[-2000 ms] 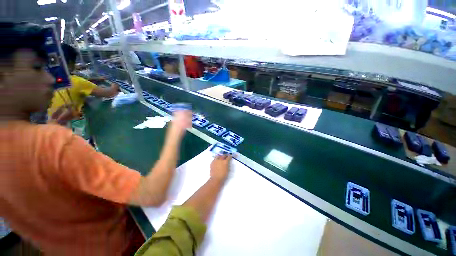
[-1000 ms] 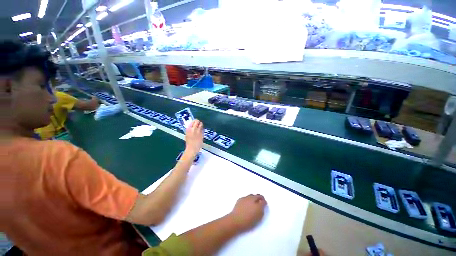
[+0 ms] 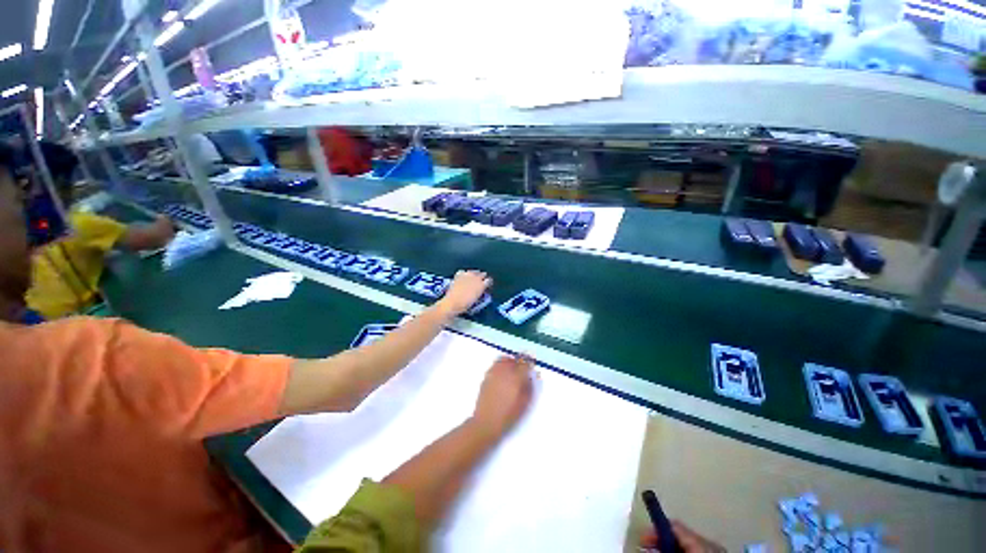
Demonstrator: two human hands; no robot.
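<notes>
My left hand (image 3: 506,391) is over the white work sheet (image 3: 562,459), near the belt edge. Its fingers are curled together and slightly blurred, with nothing visible in them. My right hand (image 3: 692,541) is cut off by the bottom edge and holds a black pen-like tool (image 3: 658,518) at the brown board (image 3: 714,470). A loose pile of light-blue and white pieces (image 3: 822,529) lies on the board to the right. A single plastic housing (image 3: 524,306) lies on the green belt beyond my left hand.
A neighbour in an orange shirt reaches from the left, a hand (image 3: 467,290) at housings on the conveyor belt (image 3: 638,340). More housings (image 3: 737,374) lie at right. Dark units (image 3: 562,224) stand beyond the belt. An overhead shelf (image 3: 692,97) crosses above; white crumpled material (image 3: 263,288) lies left.
The neighbour's hand has come down from holding up a housing to the belt. My left hand has moved closer to the belt edge. More of the black tool and loose pieces shows.
</notes>
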